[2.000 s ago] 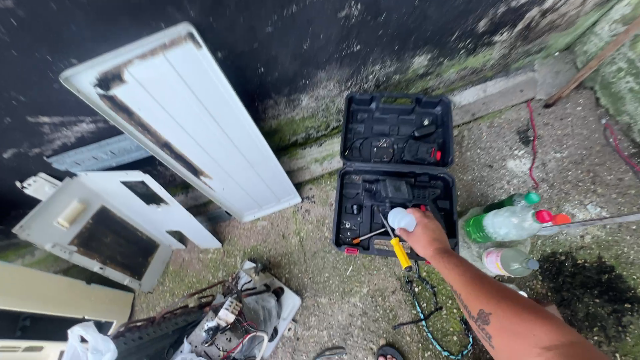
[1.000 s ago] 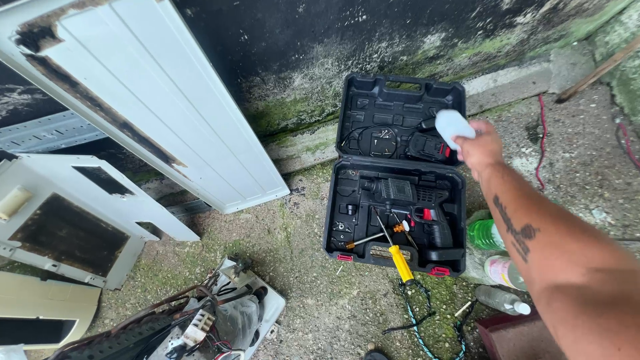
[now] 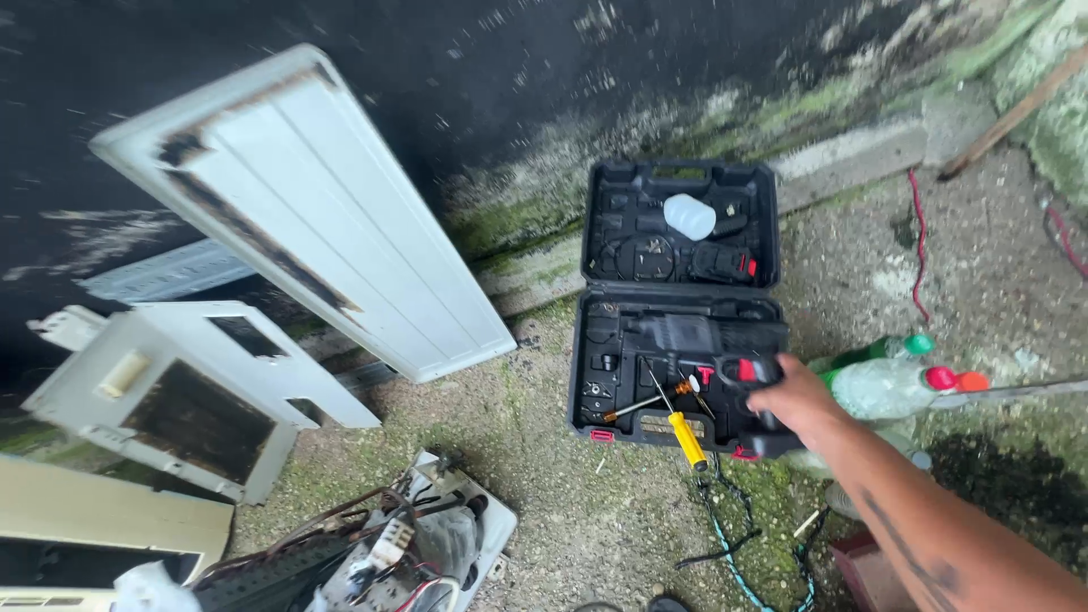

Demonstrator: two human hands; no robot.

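Note:
An open black plastic tool case (image 3: 595, 357) lies on rough concrete. My right hand (image 3: 795, 395) is closed around the handle of a black and red cordless power drill (image 3: 705, 334) in its lower half. A yellow-handled screwdriver (image 3: 687, 440) lies across the case's front edge, beside an orange-handled screwdriver (image 3: 637, 408). The lid half holds a translucent white plastic container (image 3: 689, 217) and a black battery pack (image 3: 722, 262) with a red part. My left hand is out of view.
Plastic bottles (image 3: 884, 391) stand right of the case. A white metal panel (image 3: 340, 221) leans on the dark wall. Rusted casing parts (image 3: 187, 408) and a wired appliance assembly (image 3: 408, 544) lie at lower left. A blue-black cord (image 3: 722, 544) trails below the case; a red cord (image 3: 920, 246) lies farther right.
My right hand has let go of the white container, which now rests in the lid half. The hand has moved down to the drill's handle and taken hold of it.

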